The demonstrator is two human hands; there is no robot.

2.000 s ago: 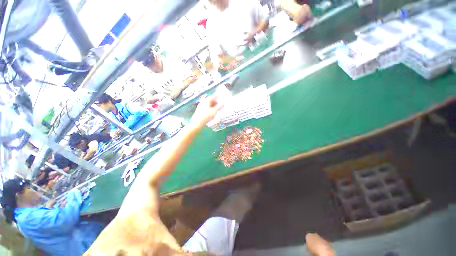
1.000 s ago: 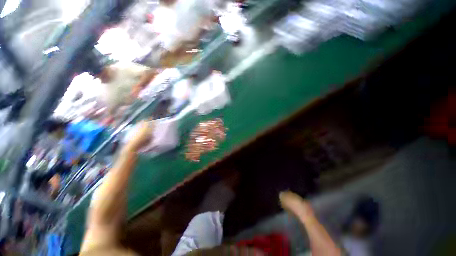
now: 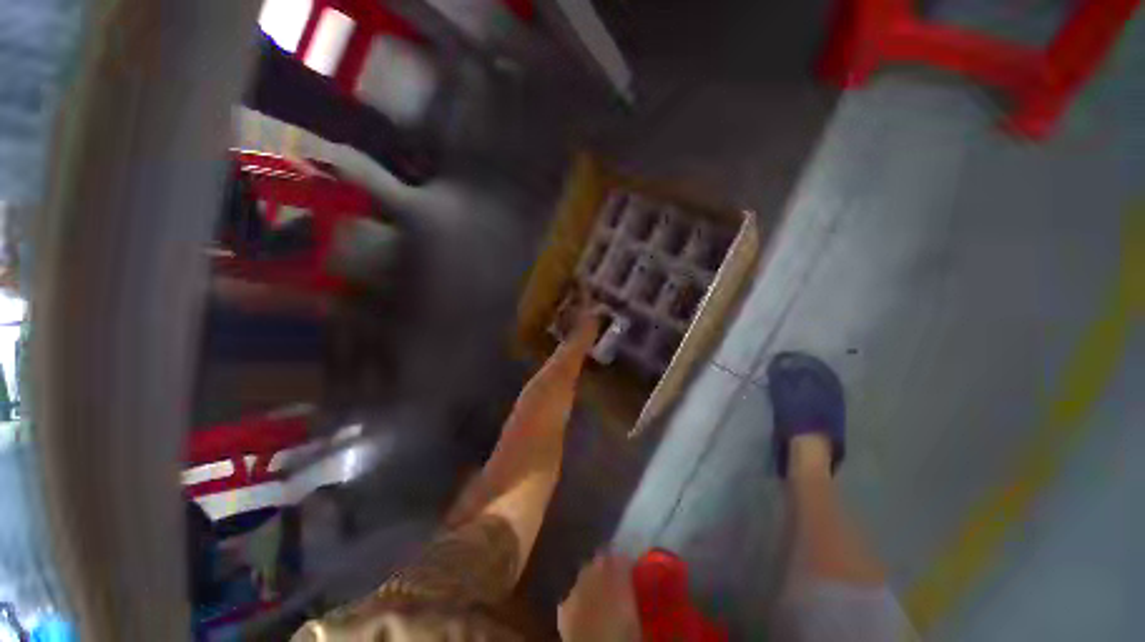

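Note:
An open brown cardboard box [image 3: 709, 329] stands tilted in the picture, on the floor. Inside are rows of pale purple-grey pieces [image 3: 643, 278] with dark hollows. My left hand [image 3: 585, 321] reaches into the box near its lower left. Its fingers touch a brighter white piece [image 3: 610, 340]; blur hides whether they grip it. My right hand [image 3: 598, 602] seems to be the skin-coloured shape cut off by the bottom edge; its fingers are not clear.
A red plastic stool edge [image 3: 676, 599] is beside that shape. A foot in a dark clog [image 3: 807, 395] stands on the grey floor. Another red stool [image 3: 961, 57] is at the top right. More red stools and blurred legs are at the left, beside a large blurred edge.
The view has swung from the green table down to the floor and rolled. My left hand has gone from the white frames on the table into the box.

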